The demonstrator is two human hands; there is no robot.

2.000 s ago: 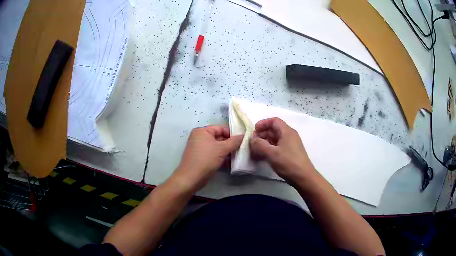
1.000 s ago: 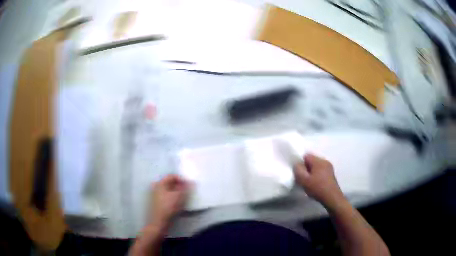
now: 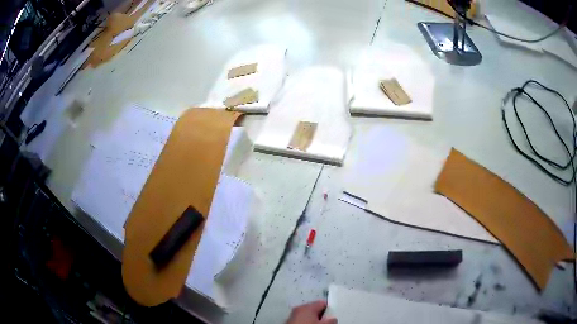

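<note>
The white fabric panel (image 3: pixel 405 310) lies at the bottom edge of the head view, mostly cut off by it. My left hand (image 3: pixel 311 312) is at its left edge, with the fingertips closed on it; most of this hand is cut off below. My right hand is out of the picture. A black bar weight (image 3: pixel 424 260) lies just beyond the panel. The marking pen (image 3: pixel 310 238), with red ends, lies on the table left of the weight.
A long tan card (image 3: pixel 183 171) with a black weight (image 3: pixel 176 237) lies on printed paper (image 3: pixel 130 168) at left. A tan curved card (image 3: pixel 500 212) lies at right. Three white bundles (image 3: pixel 316 95) with brown tags, a metal machine base (image 3: pixel 443 39) and a looped cord (image 3: pixel 538 130) are farther back.
The view has swung up and left, showing more of the far table. The fabric, folded between both hands two seconds ago and spread a second ago, is now low in view. My right hand has left view.
</note>
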